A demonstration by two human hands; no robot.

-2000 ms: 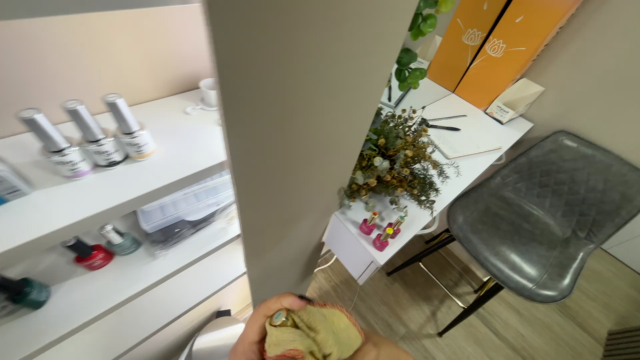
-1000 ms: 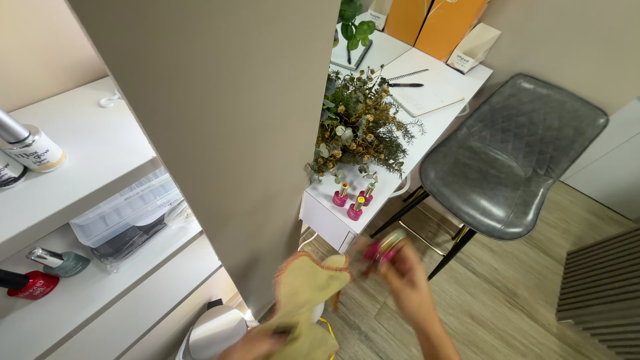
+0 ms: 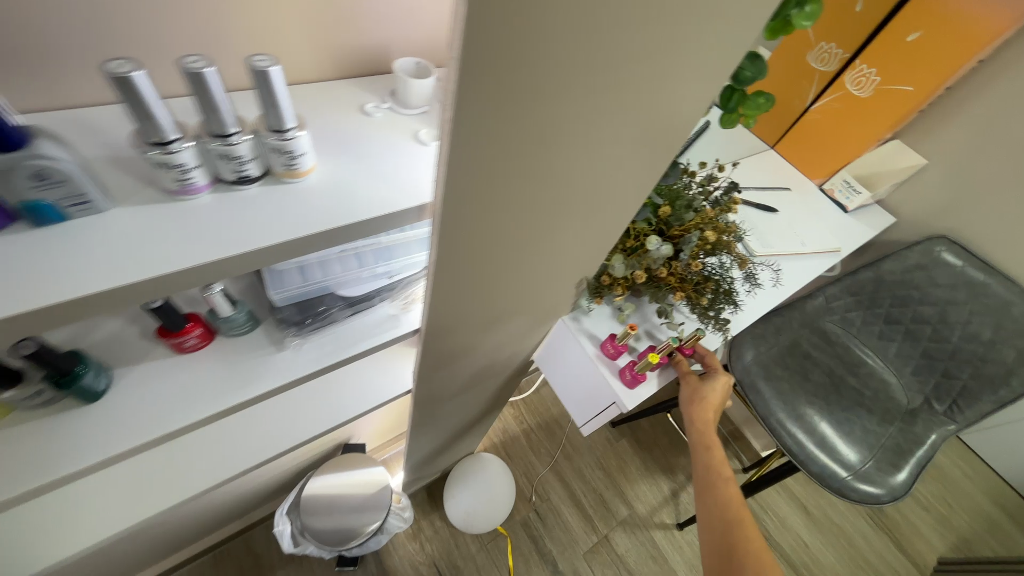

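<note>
My right hand (image 3: pixel 706 390) reaches over the near corner of the white desk (image 3: pixel 582 324), its thumb and fingers on a pink nail polish bottle (image 3: pixel 690 344) with a gold cap. Beside it, on the desk, several more pink bottles stand close together, one with an orange-topped cap (image 3: pixel 614 346) and one with a yellow-topped cap (image 3: pixel 633 374). Just behind them lies a bunch of dried flowers and greenery (image 3: pixel 680 248). My left hand is out of view, and so is the yellowish cloth.
A grey partition (image 3: pixel 528 208) divides the desk from white shelves (image 3: pixel 240 240) that carry polish bottles (image 3: pixel 186 328), a white cup (image 3: pixel 414 82) and a plastic case (image 3: pixel 344 264). Below are a lidded bin (image 3: pixel 346 500) and a white balloon (image 3: pixel 479 493). A grey chair (image 3: pixel 872 360) stands beside the desk.
My right hand has moved from near the cloth to the desk corner, taking the pink bottle there. My left hand and the cloth have left the view.
</note>
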